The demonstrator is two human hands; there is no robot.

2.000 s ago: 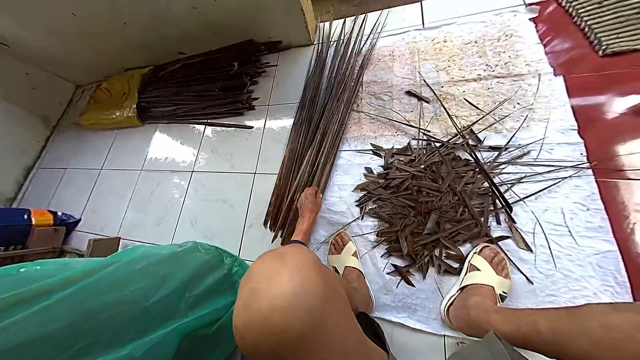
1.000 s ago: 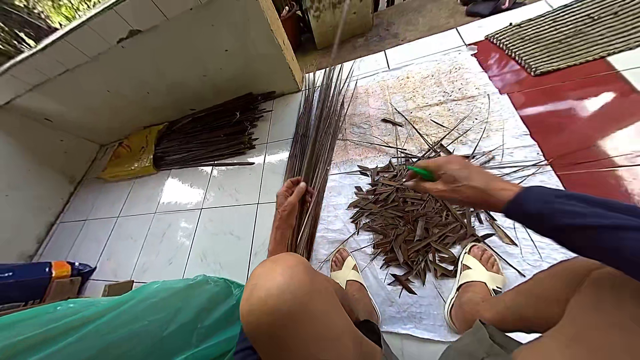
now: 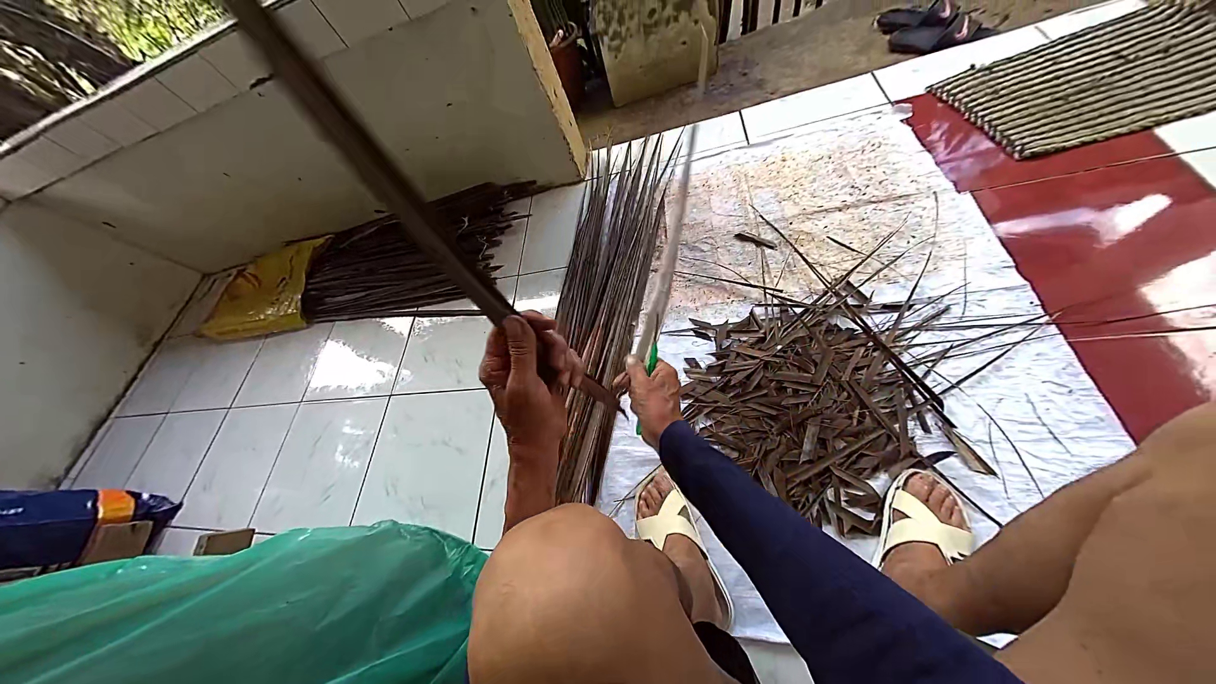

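Observation:
My left hand [image 3: 527, 375] grips a long brown dried palm leaflet [image 3: 380, 176] near its lower end; the rest slants up and left past the top of the view. Close on its right, my right hand [image 3: 654, 397] is closed around the green handle [image 3: 652, 359] of a knife, whose long pale blade [image 3: 676, 228] points up and is blurred. The leaflet's short end lies between the two hands. Beneath them a bundle of long brown leaflets [image 3: 613, 256] lies on the floor. Cut leaf pieces [image 3: 807, 399] are heaped on a white cloth [image 3: 1021, 380] right of my hands.
A second leaf bundle [image 3: 399, 261] lies in a yellow bag [image 3: 261, 290] by the low wall [image 3: 418, 104]. Green plastic [image 3: 285, 608] and a blue pack [image 3: 57, 522] are at lower left. A ribbed mat [image 3: 1083, 81] and dark sandals [image 3: 931, 27] lie at upper right.
The left hand, on the floor bundle earlier, now holds a leaflet above it. The right hand with the green-handled knife has moved left from over the heap to beside the left hand.

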